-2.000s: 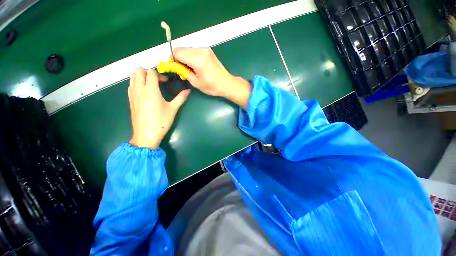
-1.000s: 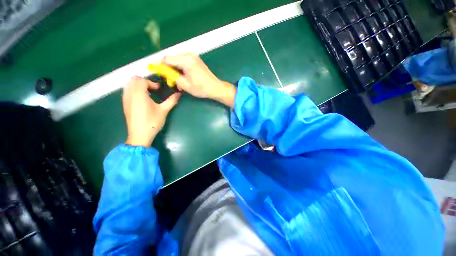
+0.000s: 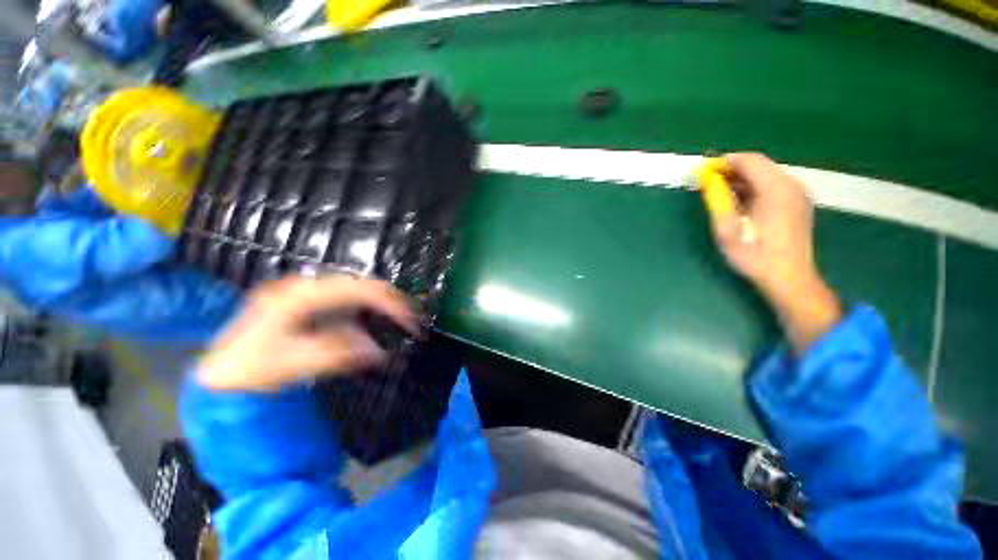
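Note:
My left hand (image 3: 312,334) is blurred, over the near edge of the stack of black parts trays (image 3: 317,208) at the left. A dark patch shows between its thumb and fingers; I cannot tell whether it is a round black part or the tray behind. My right hand (image 3: 772,224) is closed on the yellow hand tool (image 3: 718,197) above the green bench, by the white rail. The tool's thin stick is not clearly visible. A round black part (image 3: 599,102) lies on the green belt beyond the rail.
The white rail (image 3: 591,164) separates bench and belt. A yellow fan (image 3: 148,153) stands behind the tray stack. A blue sleeve of another person (image 3: 88,268) is at the left. Another black tray (image 3: 378,410) is low beside the bench. A yellow tray (image 3: 356,11) is at the top left.
The view has swung left. My left hand has left the spot beside my right hand and moved to the left tray stack. My right hand still holds the yellow tool over the bench.

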